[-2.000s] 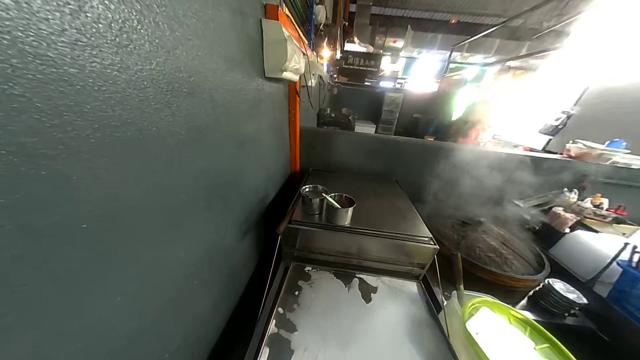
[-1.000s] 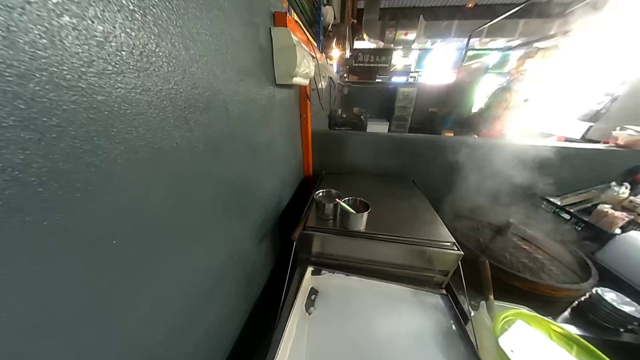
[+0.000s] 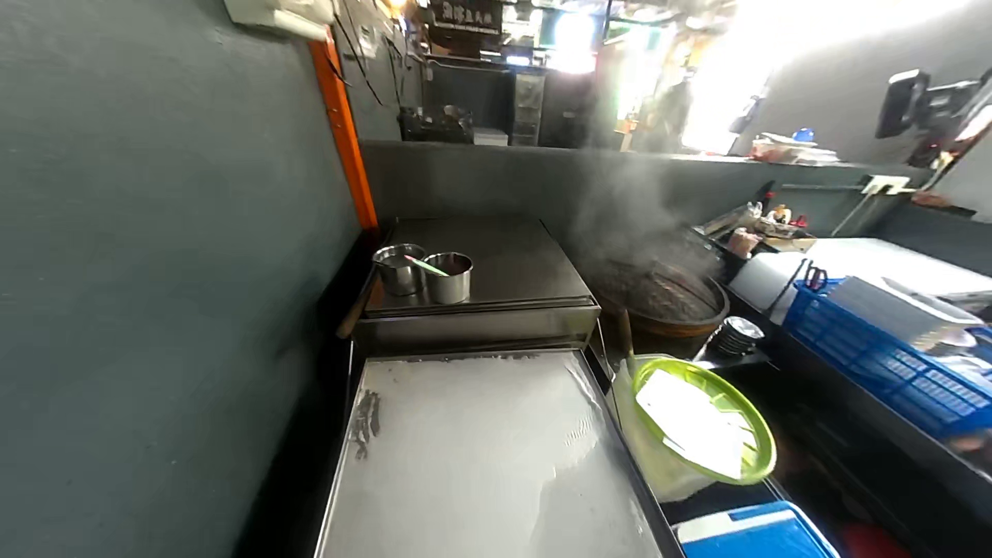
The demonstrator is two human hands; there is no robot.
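Observation:
Neither my left hand nor my right hand shows in the head view. A metal tray (image 3: 480,465) coated with a pale, wet layer fills the lower middle; dark streaks mark its left side. Beyond it stands a stainless steel steamer cabinet (image 3: 511,256). Two steel pots rest on the cabinet's top: the left pot (image 3: 399,275) and the right pot (image 3: 449,283), which has a pale green handle leaning out of it. Right of the tray is a green plastic basket (image 3: 763,446) with a white sheet (image 3: 690,418) in it.
A steaming round pan (image 3: 666,298) is behind the basket, near stacked small dishes (image 3: 740,333). A blue crate (image 3: 876,349) with containers and a blue lid (image 3: 759,535) are at the right. The grey wall (image 3: 170,271) bounds the left side.
The pale layer covers the tray's far edge, where dark bare patches showed two seconds ago; one dark mark remains at the left. The view has swung to the right.

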